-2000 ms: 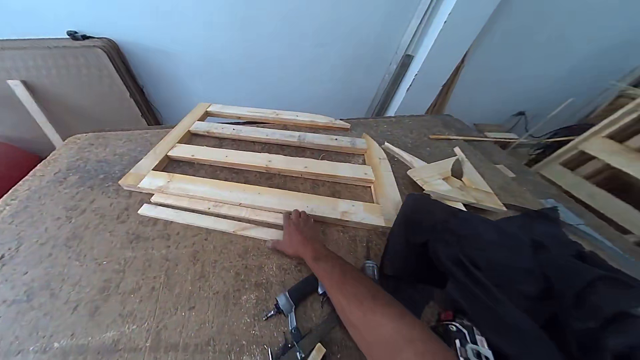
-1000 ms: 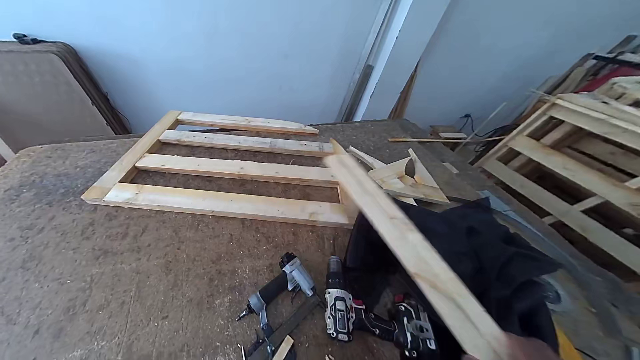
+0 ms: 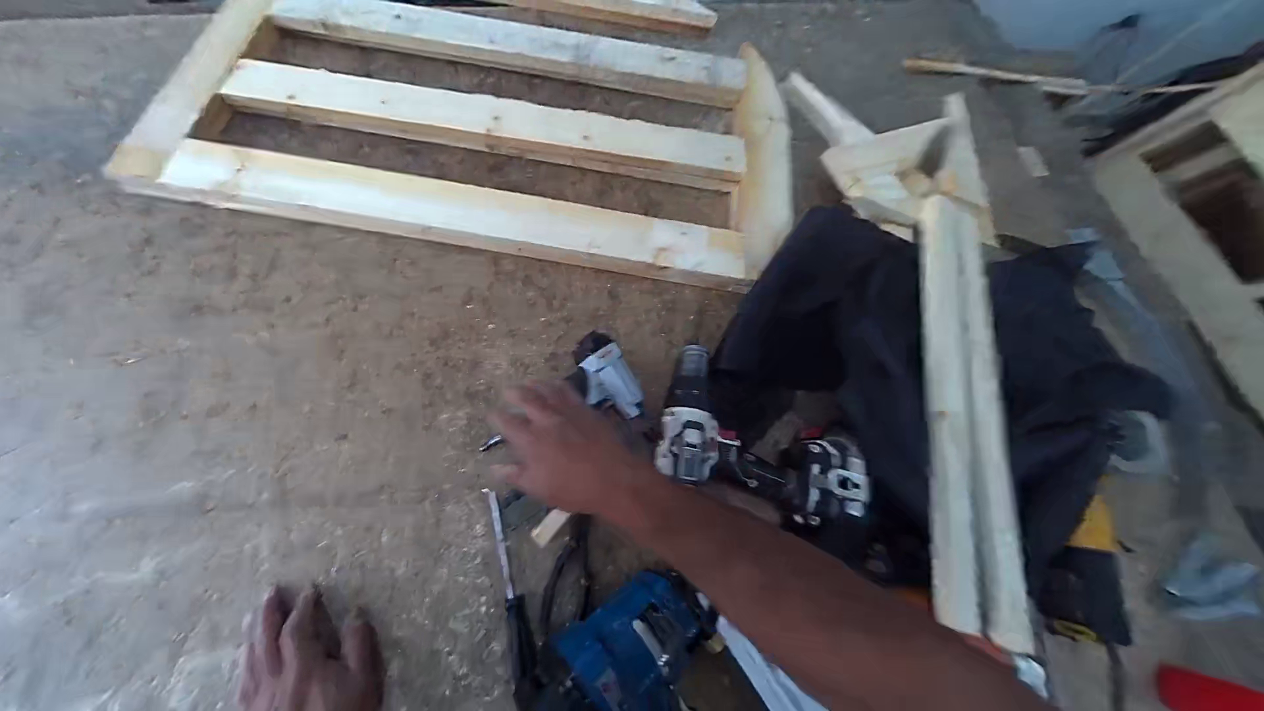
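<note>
My right hand (image 3: 563,449) is over the pneumatic nail gun (image 3: 610,375), partly hiding it; whether it touches the tool cannot be told. My left hand (image 3: 311,652) rests on the bench top at the bottom, holding nothing. Right of my right hand lies a cordless drill (image 3: 688,425), with a second cordless tool (image 3: 829,479) beside it. Below are a screwdriver (image 3: 504,553) and a blue power tool (image 3: 632,642). Two wooden strips (image 3: 963,415) lie side by side on a dark cloth (image 3: 849,296). A slatted wooden frame (image 3: 474,212) lies flat farther back.
Joined wood offcuts (image 3: 889,168) lie behind the cloth. A thin wood stick (image 3: 997,72) is at the back right. Another wooden frame (image 3: 1165,227) stands at the right edge, and a yellow and black tool (image 3: 1091,563) lies at the lower right.
The strips lay along the near edge of the slatted frame and now lie on the dark cloth. My right hand has moved to the nail gun. My left hand has come into view.
</note>
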